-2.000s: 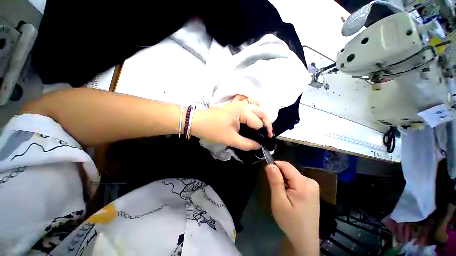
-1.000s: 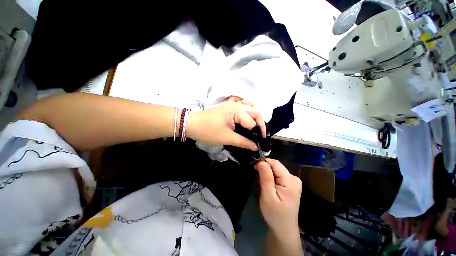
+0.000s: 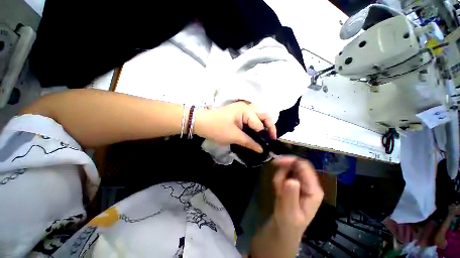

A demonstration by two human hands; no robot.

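Observation:
The black garment (image 3: 252,155) lies heaped over the table, and a dark fold of it is pinched in my left hand (image 3: 234,125) at the table's front edge. Crumpled white lining (image 3: 262,75) lies beyond and partly under that hand. My right hand (image 3: 297,189) is just right of the fold, blurred, with its fingers curled and fingertips close to the fold. A small pale bit shows between the fingertips and the fold; I cannot tell whether it is thread, cloth or a tool. The snips are not clearly visible.
A white sewing machine (image 3: 383,50) stands at the right of the table (image 3: 343,132). Black ring-handled scissors (image 3: 388,141) lie near its front edge. Part of another machine (image 3: 15,70) shows at the far left. White cloth (image 3: 417,176) hangs at the right. Part of a person shows at the lower right edge.
My right hand held the snips at the fold before; now it is turned more palm up and blurred, and the blades no longer show clearly. My left hand keeps its pinch on the fold.

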